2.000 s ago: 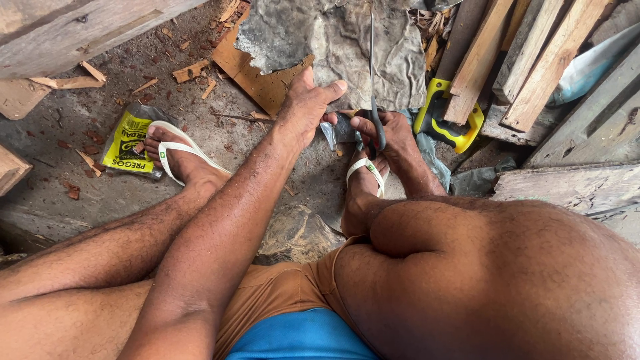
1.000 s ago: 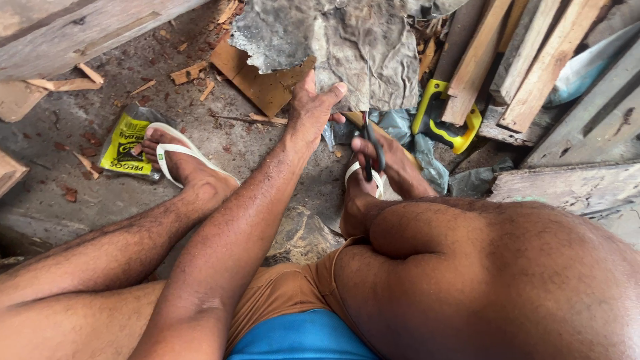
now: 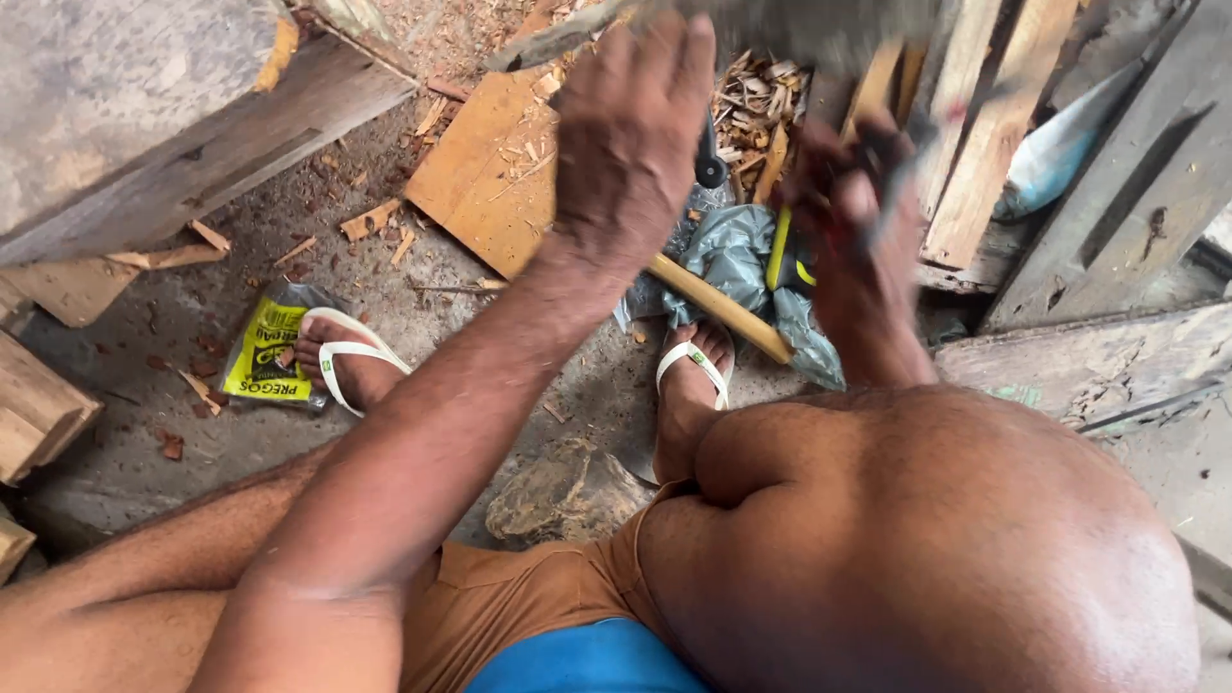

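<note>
My left hand (image 3: 630, 140) reaches to the upper middle, its back to the camera; its fingertips are at the edge of a blurred grey sheet (image 3: 808, 34), and its grip is hidden. To the right, my right hand (image 3: 857, 212), blurred by motion, holds dark-handled scissors (image 3: 895, 192) that point up and to the right. Between and below the hands, a wooden tool handle (image 3: 727, 310) lies slanted over crumpled grey plastic (image 3: 736, 250). Part of a yellow and black saw handle (image 3: 781, 248) shows beside my right hand. A black tool end (image 3: 710, 171) is near my left wrist.
A brown board (image 3: 481, 183) with wood chips lies left of my left hand. Wooden slats (image 3: 1001, 125) lean at the right. A yellow-labelled plastic packet (image 3: 269, 346) is by my left foot. A large wooden block (image 3: 192, 125) fills the upper left; a stone-like lump (image 3: 568, 491) sits between my legs.
The grey sheet has moved up, uncovering wood chips and the wooden handle. My left hand has moved up; my right hand has lifted up and to the right with the scissors.
</note>
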